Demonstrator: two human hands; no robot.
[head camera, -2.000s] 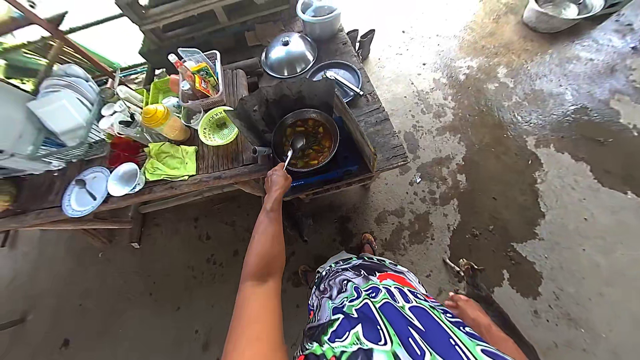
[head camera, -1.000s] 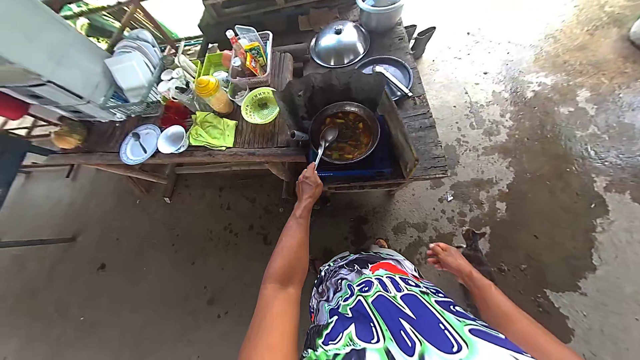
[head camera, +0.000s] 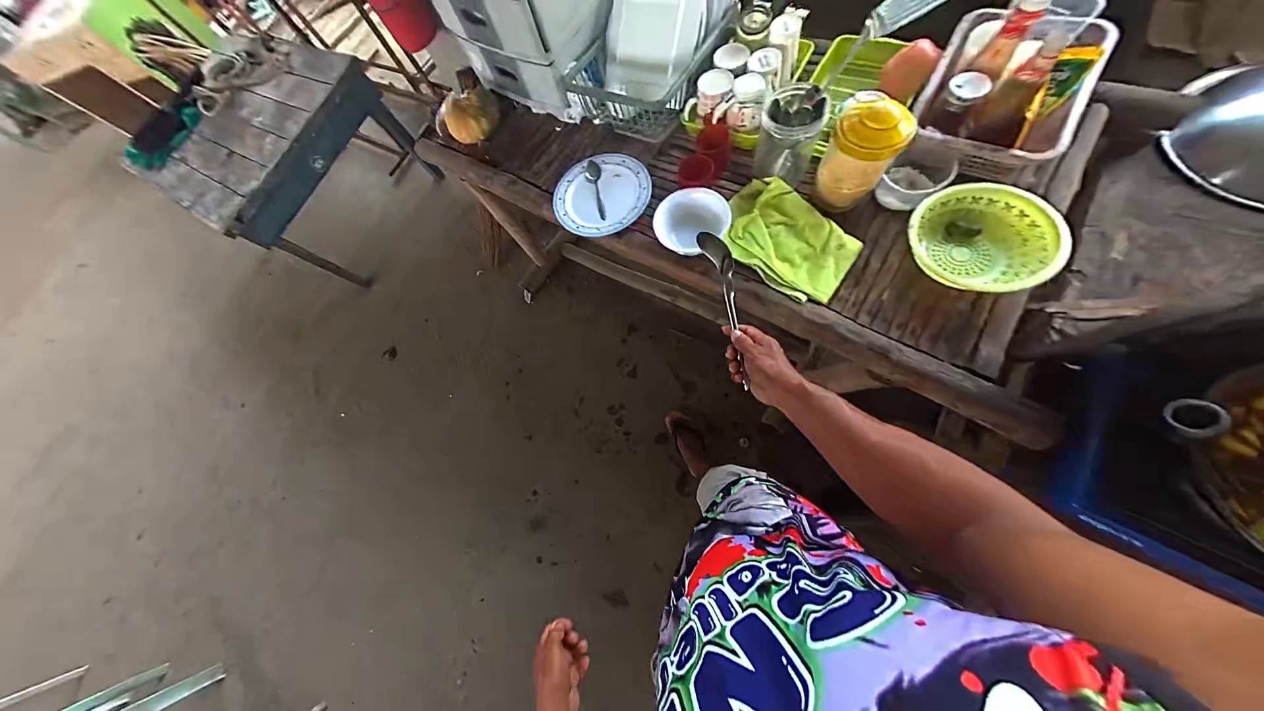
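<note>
My right hand (head camera: 758, 363) grips the handle of a metal serving spoon (head camera: 716, 251). The spoon's bowl points up and overlaps the rim of a white bowl (head camera: 681, 219) at the table's edge; contact cannot be told. Beside the bowl lie a green cloth (head camera: 795, 242) and a patterned white plate (head camera: 578, 202) with a small spoon (head camera: 595, 188) on it. My left hand (head camera: 563, 652) hangs low over the floor, loosely curled, with nothing visible in it. A dark pan of food (head camera: 1246, 444) is partly cut off at the right edge.
On the wooden table (head camera: 889, 341) stand a green colander (head camera: 990, 237), a yellow-lidded jar (head camera: 864, 148), a glass jar of utensils (head camera: 790, 133), a basket of bottles (head camera: 1037, 148) and a dish rack (head camera: 642, 104). A metal lid (head camera: 1224, 138) is at right. A low wooden table (head camera: 267, 128) stands left.
The spoon has left the pan of food and is now by the white bowl. My left hand held it before; my right hand holds it now. The view has swung left.
</note>
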